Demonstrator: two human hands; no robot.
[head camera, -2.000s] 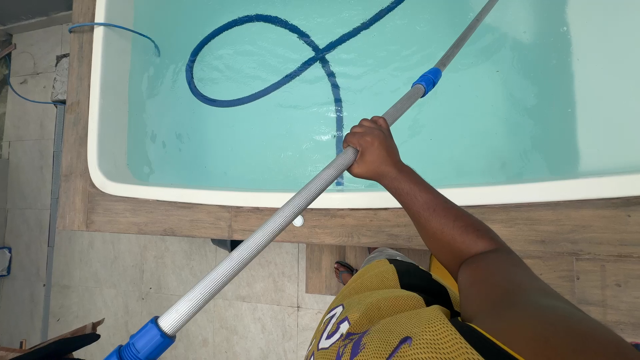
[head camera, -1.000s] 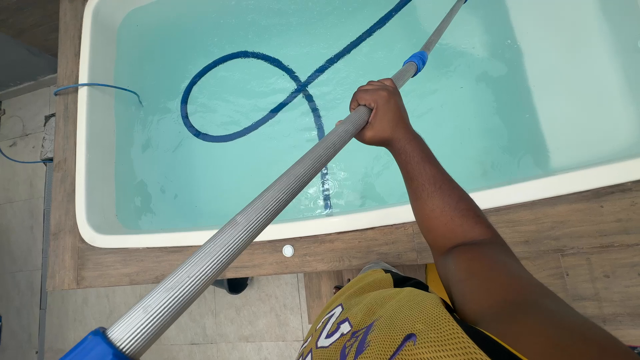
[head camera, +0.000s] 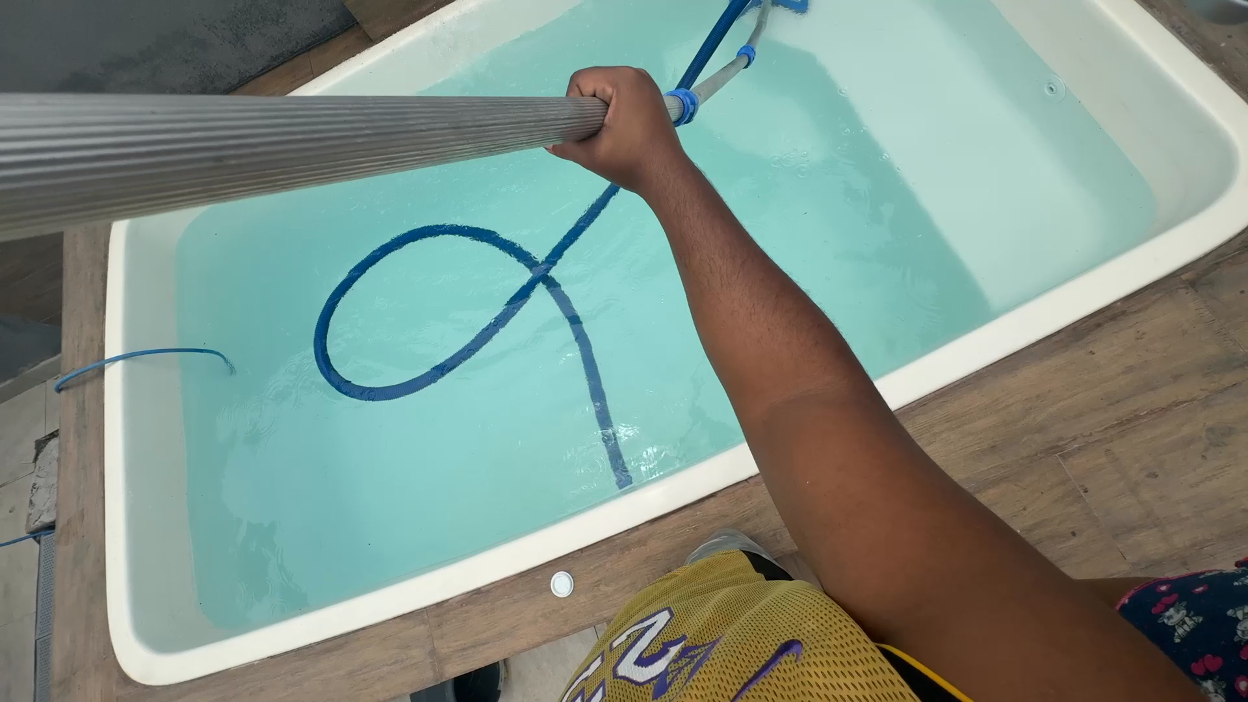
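My right hand (head camera: 629, 127) is closed around a ribbed grey telescopic pole (head camera: 390, 127), just left of its blue locking collar (head camera: 682, 105). The pole's thick part runs out past the left edge. Its thinner sections slope down into the pool (head camera: 390, 487), towards a blue pool vacuum head (head camera: 785, 4) partly cut off by the top edge. From near that head a dark blue hose (head camera: 458, 361) runs under my hand, makes a loop and ends by the near wall. My left hand is out of view.
A cream rim (head camera: 1043, 336) surrounds the pool, with wood-look decking (head camera: 1150, 419) outside it. A thin blue tube (head camera: 146, 352) hangs over the left rim. A white round cap (head camera: 562, 584) sits on the near deck. Patterned dark cloth (head camera: 1189, 624) shows at lower right.
The pole has swung from a steep diagonal to nearly level on its left part, with my right hand still around it. The view has shifted, and the vacuum head now shows.
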